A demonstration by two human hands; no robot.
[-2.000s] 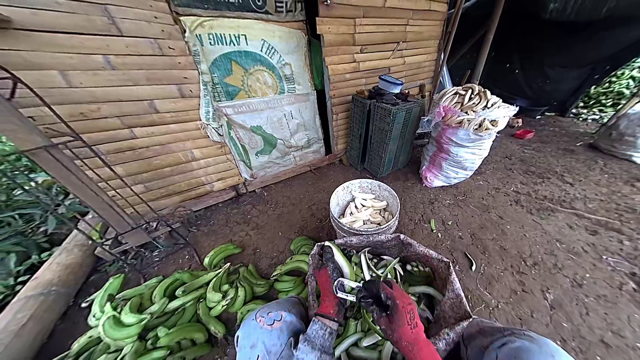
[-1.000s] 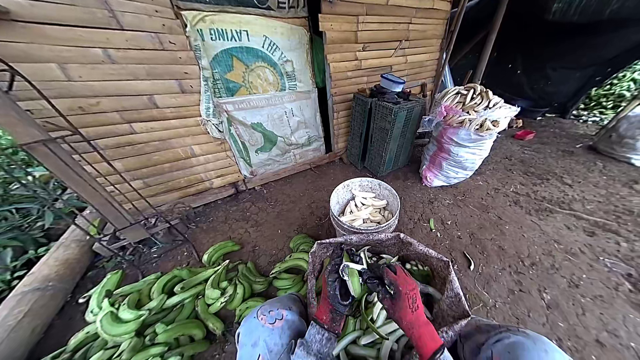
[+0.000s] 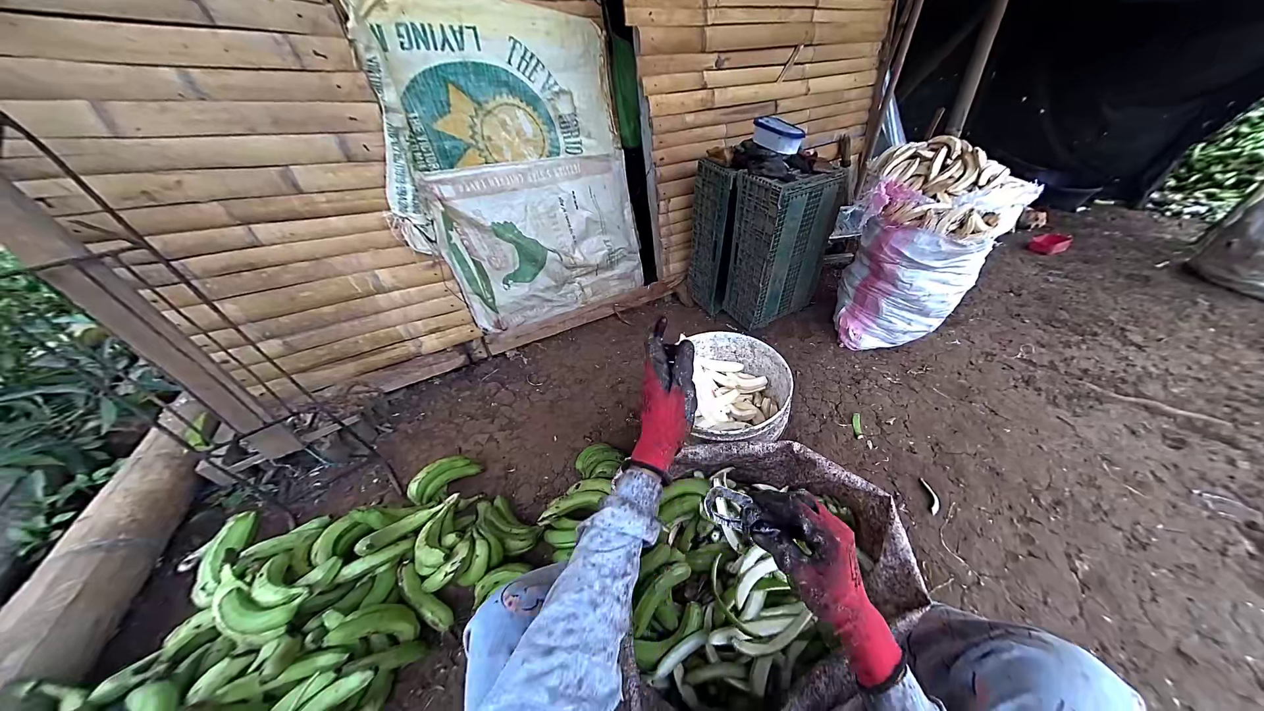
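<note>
My left hand (image 3: 669, 395), in a red and black glove, is raised at the left rim of a white bucket (image 3: 780, 405) of peeled bananas or plantains (image 3: 733, 393). Its fingers are apart; a pale piece shows just behind them, and I cannot tell whether they touch it. My right hand (image 3: 810, 568), gloved alike, grips a metal peeler (image 3: 729, 506) above an open sack (image 3: 894, 543). Inside the sack lie green peels (image 3: 760, 602) and green fruit (image 3: 660, 597) between my knees.
A heap of green plantains or bananas (image 3: 326, 602) covers the ground at left. Beyond the bucket stand green plastic crates (image 3: 785, 247) and a full white sack (image 3: 913, 281) topped with pale peels or fruit. A bamboo wall (image 3: 197, 148) runs behind, and a log (image 3: 99, 553) lies at left.
My left hand has moved from over the open sack, where both hands were together around a green fruit, up and forward to the bucket. My right hand remains over the sack.
</note>
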